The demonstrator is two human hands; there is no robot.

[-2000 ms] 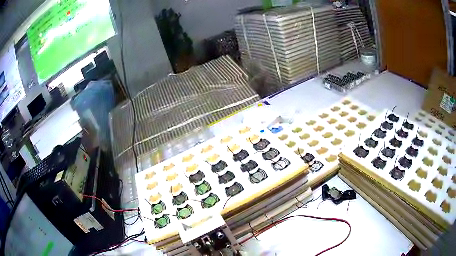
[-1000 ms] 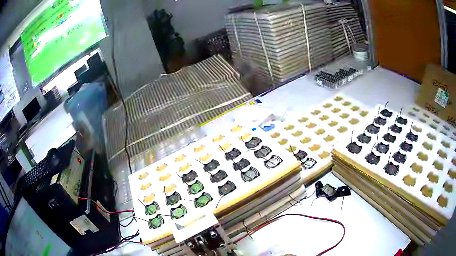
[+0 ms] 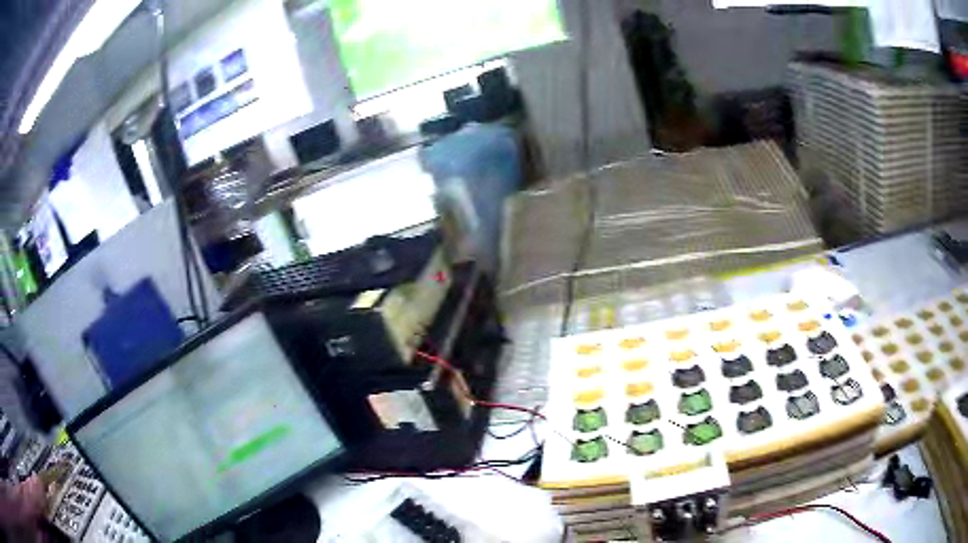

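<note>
Neither of my hands can be made out. The centre foam tray (image 3: pixel 567 469) holds black modules (image 3: pixel 750 420) at its right and middle. Several green-faced modules (image 3: pixel 702 431) sit in its near-left pockets. The back rows and upper-left pockets are empty and yellowish. A small test fixture (image 3: pixel 683 515) stands at the tray's near edge, cut off by the bottom of the picture. A loose black part (image 3: pixel 905 479) lies on the bench right of the tray. The monitor (image 3: pixel 207 430) shows a green bar on a pale screen.
Black instrument boxes (image 3: pixel 366 361) stand behind the monitor, with a keyboard (image 3: pixel 318 274) on top. Small black parts (image 3: pixel 425 522) lie in a row on a white surface. Wrapped trays (image 3: pixel 658 217) and a strapped stack (image 3: pixel 886 149) stand behind. A blurred reddish-brown shape (image 3: pixel 21 511) is at the far left edge.
The view has swung left. The monitor now shows fully, while the right-hand tray has almost left the picture and the cardboard box is out of it. No part has visibly moved in the centre tray.
</note>
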